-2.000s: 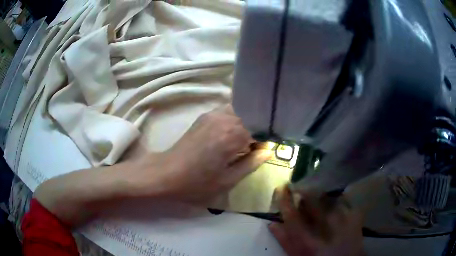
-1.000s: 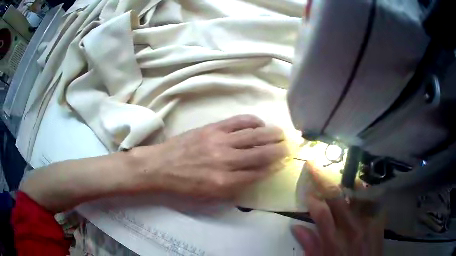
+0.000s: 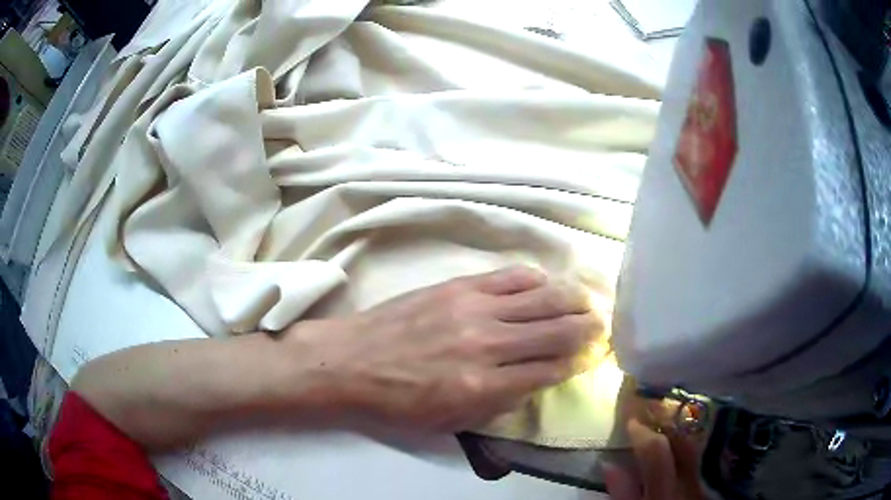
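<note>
Cream cloth (image 3: 469,234) lies in large folds across the machine table, its near edge lit yellow by the needle. My left hand (image 3: 469,347) lies palm down on it, fingers bent and together, holding it by the lit area; the fingertips are lost in glare. My right hand (image 3: 650,454) is at the cloth's right edge, below the presser foot (image 3: 687,412). It is partly dark and cut off by the bottom edge, and its grip is unclear. The white-grey machine head (image 3: 762,244) with a red diamond badge hides the cloth behind it.
A dark slot or plate edge (image 3: 537,461) runs along the cloth's near edge. The white table (image 3: 322,454) has printed ruler marks at its front. Shiny metal machine parts (image 3: 772,439) sit at lower right. A grey tray-like edge (image 3: 59,137) stands at far left.
The view has shifted, so the machine head sits further right and its red badge shows. Both hands appear further right and lower in the picture, still beside the needle area.
</note>
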